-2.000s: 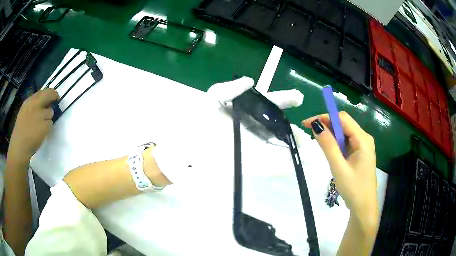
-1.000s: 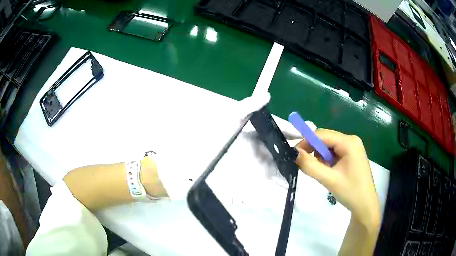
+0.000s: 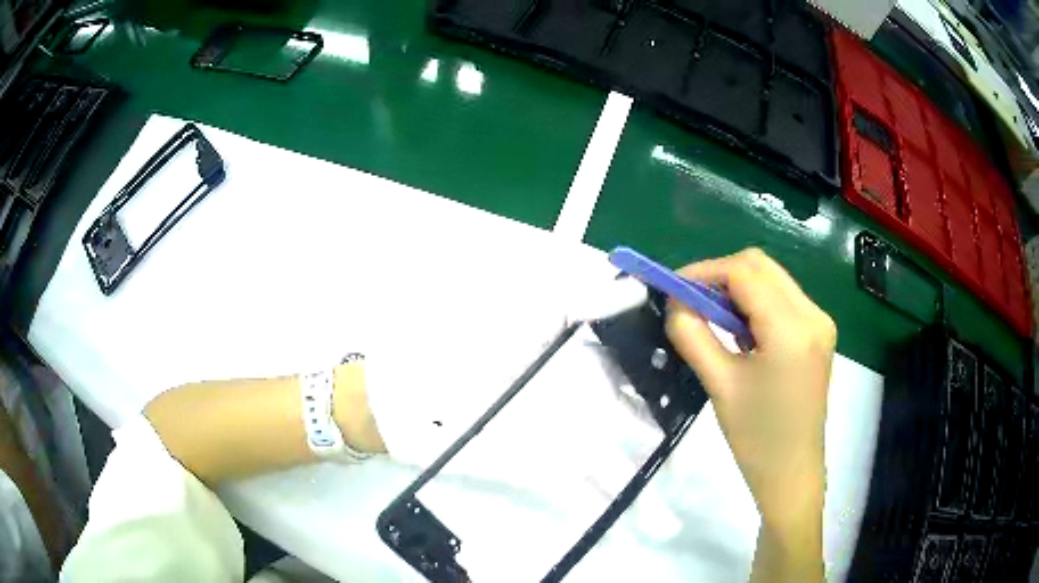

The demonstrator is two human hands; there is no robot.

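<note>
A black phone middle frame (image 3: 419, 535) lies tilted over the white work sheet (image 3: 296, 262), its lower end cut off by the picture's edge. My left hand (image 3: 501, 330), in a white glove, holds the frame by its far end; the glove blends into the sheet. My bare right hand (image 3: 758, 330) holds blue-purple tweezers (image 3: 681, 292) at the frame's upper right corner. The tweezers point up and left, over the gloved fingertips. Whether a small part is between the fingers cannot be told.
Another frame (image 3: 103, 245) lies on the sheet at the left. More frames lie on the green surface (image 3: 376, 137), at the far left and right (image 3: 900, 277). Black trays (image 3: 684, 80) and a red tray (image 3: 946, 194) stand beyond. A white strip (image 3: 595, 171) runs from the sheet.
The held frame has turned and lies lower. My right hand has closed in on its upper corner. The other person's hand has left the left frame. Frames on the green surface have shifted left.
</note>
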